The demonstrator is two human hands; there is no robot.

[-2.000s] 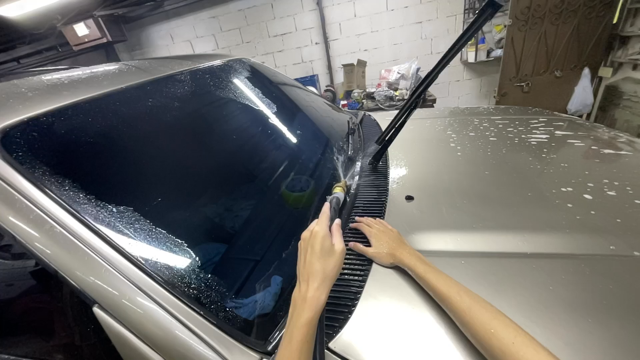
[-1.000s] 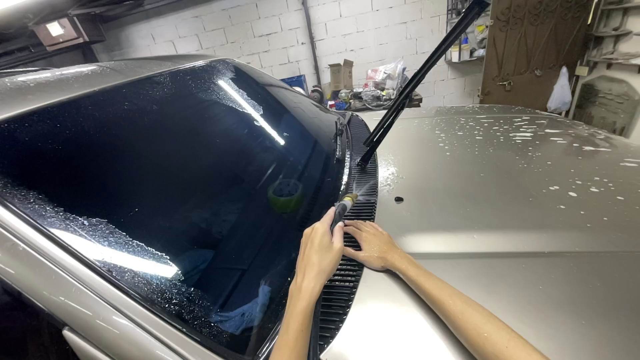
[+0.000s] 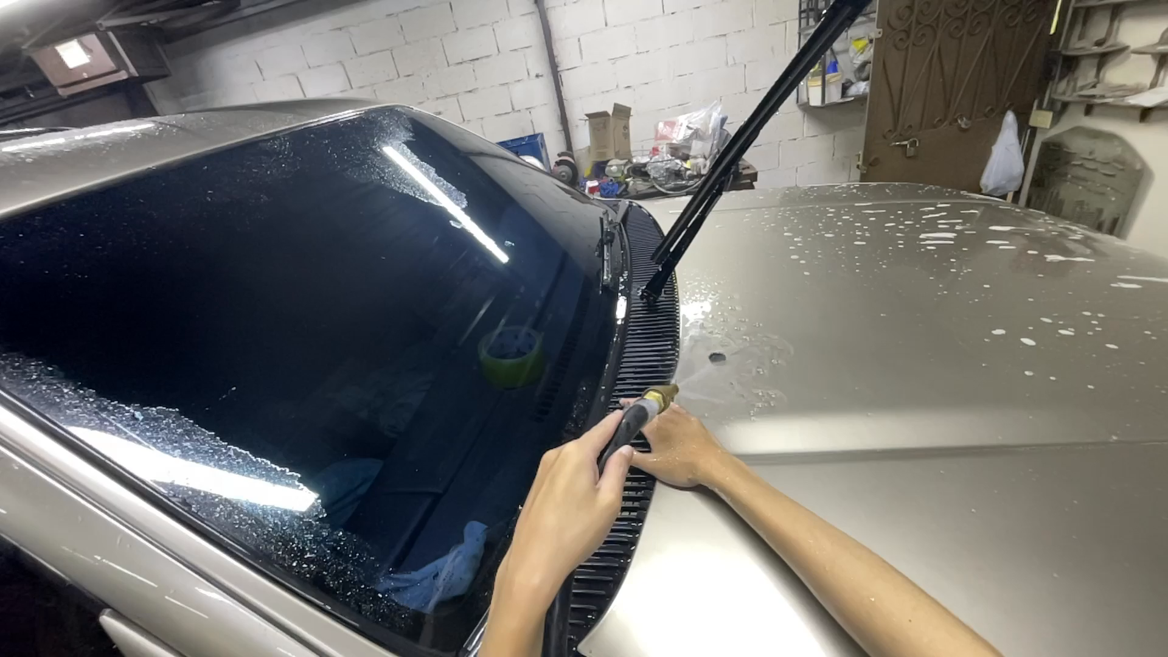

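My left hand [image 3: 568,511] grips a black hose [image 3: 623,429] with a brass spray nozzle [image 3: 661,396], above the slatted cowl grille [image 3: 650,342] at the windshield's base. Water sprays from the nozzle onto the car hood [image 3: 876,365], around a small black washer jet [image 3: 716,358]. My right hand [image 3: 677,449] rests on the hood's edge and the grille, just behind the nozzle; its fingers are partly hidden. The windshield [image 3: 301,301] is dark and wet, with droplets along its lower left edge.
A raised wiper arm [image 3: 748,137] stands over the grille. A second wiper part [image 3: 608,246] lies by the glass. Behind the car are a cluttered bench with a cardboard box [image 3: 609,134], a brown metal door [image 3: 954,91] and a hanging plastic bag [image 3: 1004,160].
The nozzle has turned from the windshield's lower edge, across the grille, to the hood, where spray now lands around the washer jet. My right hand stays near the hood's edge.
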